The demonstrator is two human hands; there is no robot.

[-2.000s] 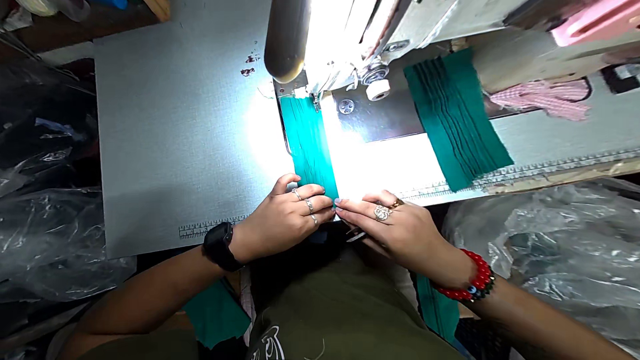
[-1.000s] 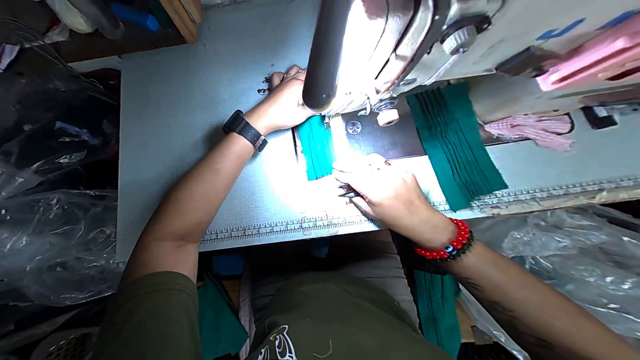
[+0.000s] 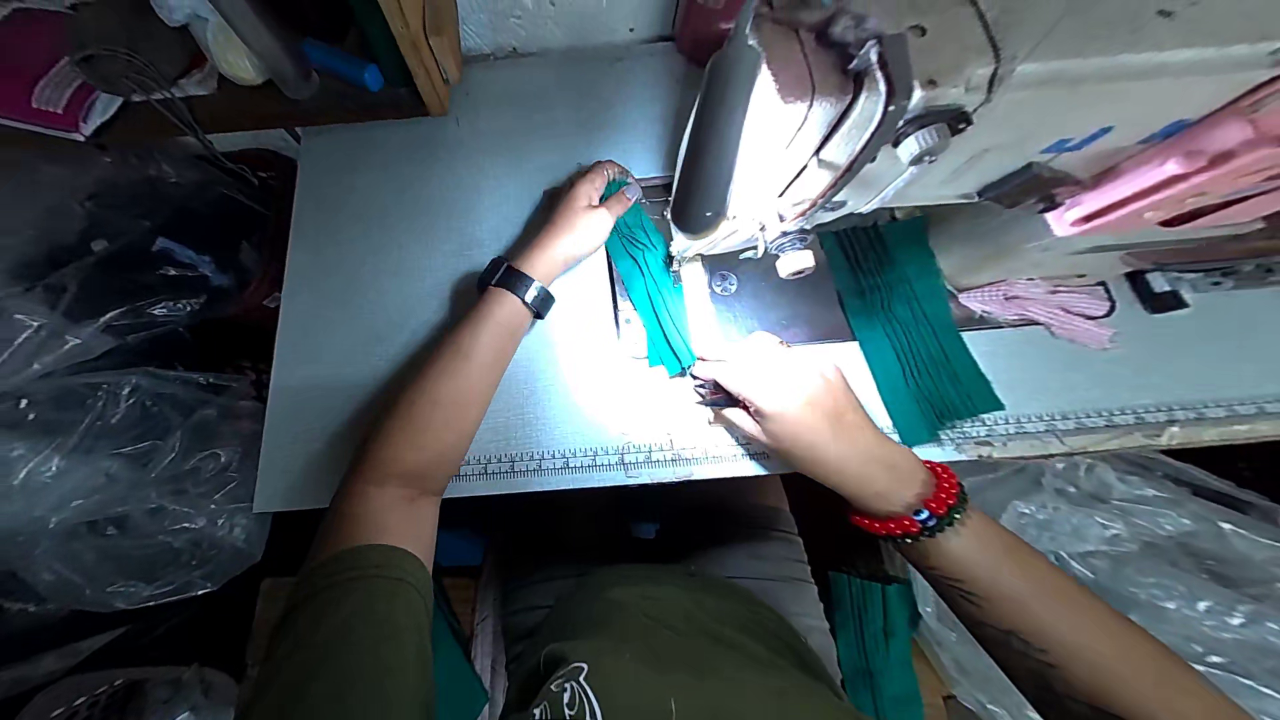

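Note:
A strip of green pleated fabric [image 3: 650, 285] lies under the needle area of a sewing machine [image 3: 790, 130]. My left hand [image 3: 590, 215] grips its far end, left of the machine head. At the near end, my right hand [image 3: 795, 395] pinches the fabric's corner and also holds a small dark tool [image 3: 718, 394], perhaps thread snips. Glare from the lamp washes out part of that hand. A second green pleated piece [image 3: 910, 330] rests on the machine bed to the right.
A pink holder [image 3: 1170, 165] is on the machine body, with pink checked cloth [image 3: 1045, 308] below it. A ruler tape [image 3: 600, 460] runs along the table's front edge. Clear plastic bags [image 3: 130, 480] lie at left and right. A wooden shelf [image 3: 425, 50] stands at the back left.
My left hand has moved from the strip's near end to its far end behind the needle. My right hand remains near the strip's near end. More of the strip shows than one second ago.

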